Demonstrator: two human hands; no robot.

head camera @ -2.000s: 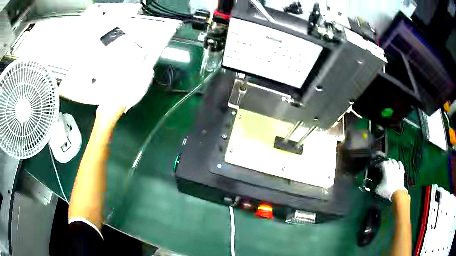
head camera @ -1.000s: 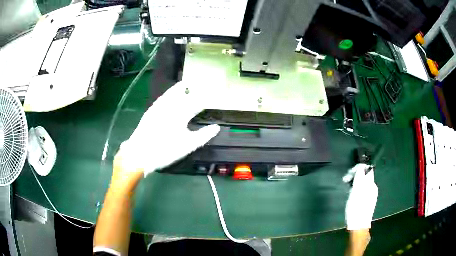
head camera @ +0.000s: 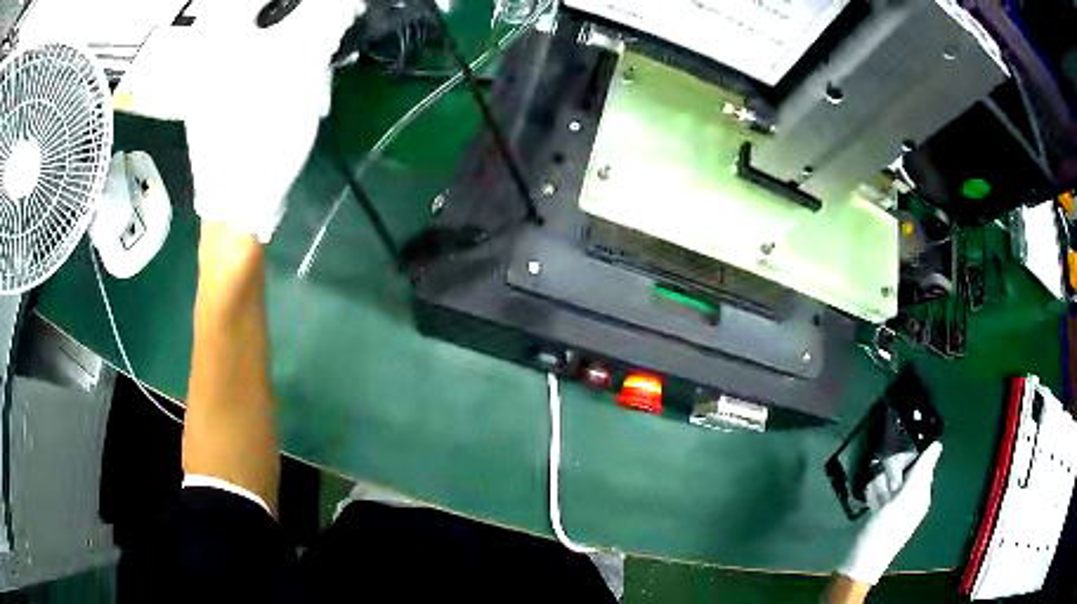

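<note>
My gloved left hand [head camera: 254,142] is at the upper left, by the white tray [head camera: 142,100]. It holds a thin dark phone frame [head camera: 490,124], whose blurred outline reaches over the bench to the press machine's left side; the fingertips are hard to make out. My gloved right hand [head camera: 894,519] holds a second dark phone frame [head camera: 853,463], tilted, right of the machine. The pale pressing plate [head camera: 709,165] hangs above the lower fixture [head camera: 679,283], which is partly hidden; its green strip shows.
An orange-red block [head camera: 641,392] and a white cord [head camera: 555,472] are at the machine front. Several dark frames [head camera: 951,325] lie at the right. A desk fan [head camera: 36,171], white device [head camera: 128,218], clear tube [head camera: 390,136] and red-edged clipboard [head camera: 1027,496] surround the work.
My left hand has moved from the machine front to the upper left and now shows a phone frame. My right hand's frame is now seen more broadly. The camera view has turned.
</note>
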